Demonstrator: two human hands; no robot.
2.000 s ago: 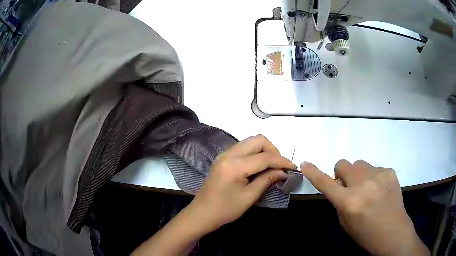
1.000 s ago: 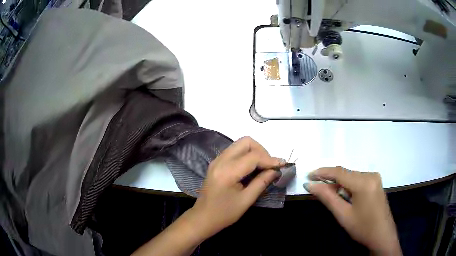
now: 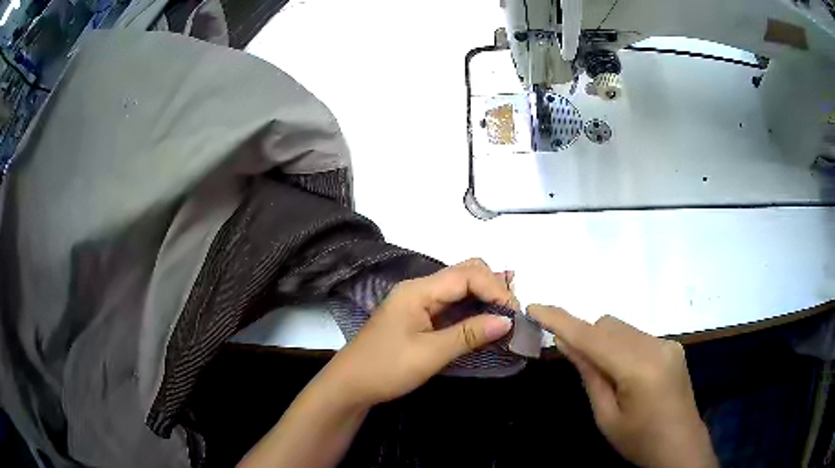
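The taupe-grey garment body [image 3: 101, 183] lies heaped at the left. A dark brown striped waistband [image 3: 302, 233] runs from it to my left hand [image 3: 417, 334]. My left hand pinches the band near its end between thumb and forefinger. A small grey band end [image 3: 525, 336] stands out past those fingertips. My right hand [image 3: 632, 379] has its forefinger at the upper right edge of the grey end; its other fingers are curled, and I cannot tell whether they hold a tool. Striped lining [image 3: 485, 364] shows below my left fingers.
The white sewing machine head [image 3: 677, 23] is at the upper right. Its presser foot [image 3: 542, 114] is over the needle plate, with a tan tape piece [image 3: 501, 124] to the left. The curved table edge [image 3: 732, 331] runs below the hands. More cloth [image 3: 206, 20] lies at the upper left.
My right hand has moved left from beside the band end to touch it, its forefinger now extended. The grey end now hangs flatter below my left fingertips. The garment has shifted slightly right in view.
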